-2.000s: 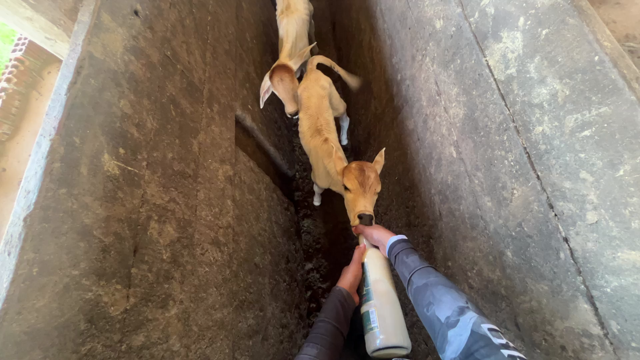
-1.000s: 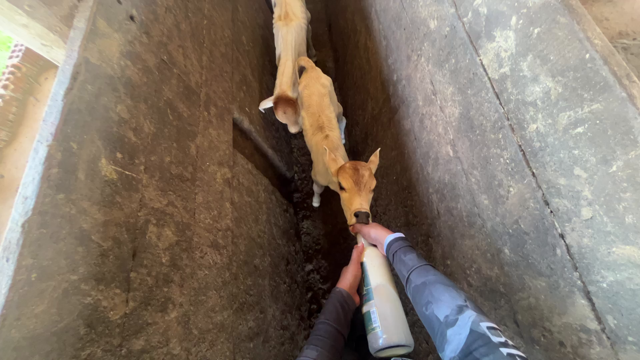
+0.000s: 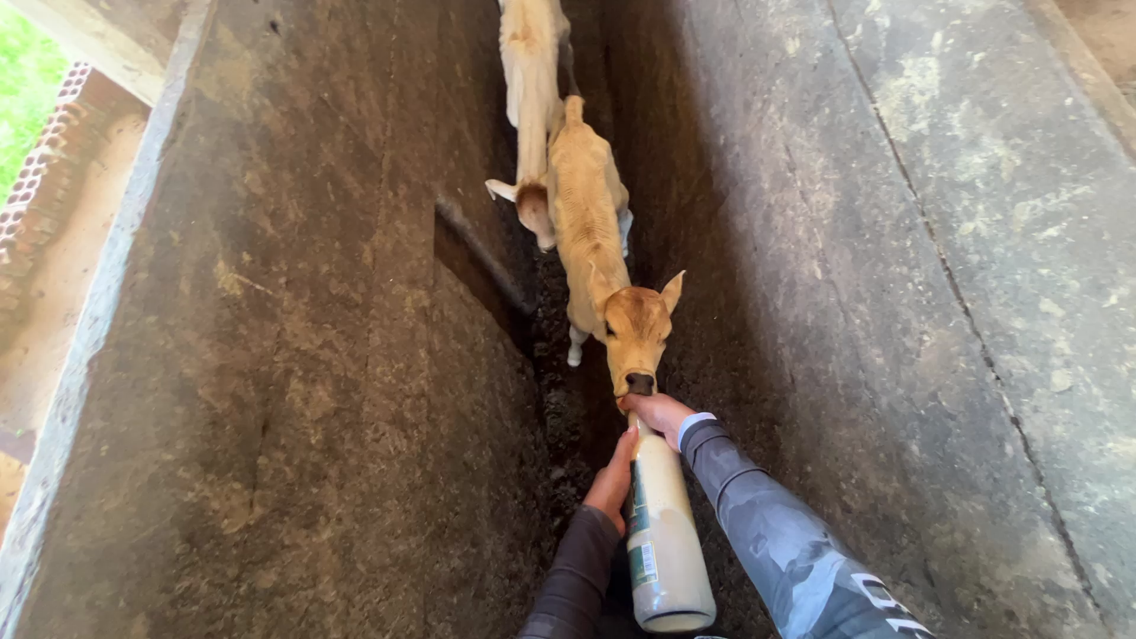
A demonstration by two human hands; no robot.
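Observation:
A bottle of whitish liquid (image 3: 670, 541) with a green label slants up toward a tan calf (image 3: 590, 191), its neck at the calf's mouth. My right hand (image 3: 658, 415) grips the neck, close under the calf's dark muzzle. Against the bottle's left side, below the neck, lies my left hand (image 3: 612, 484), supporting it; its fingers are partly hidden behind the bottle. The calf faces me with its head raised. Where the bottle's mouth meets the calf's lips is hidden by my right hand.
High stained walls, one at the left (image 3: 337, 355) and one at the right (image 3: 887, 355), enclose a narrow dark passage. A paler second calf (image 3: 530, 80) stands behind, head lowered beside the first. Hollow bricks (image 3: 40, 177) lie beyond the left wall.
The tan calf's raised, swinging tail has come down and its body has straightened. The paler calf's head has moved down along its flank. Both hands stay at the bottle.

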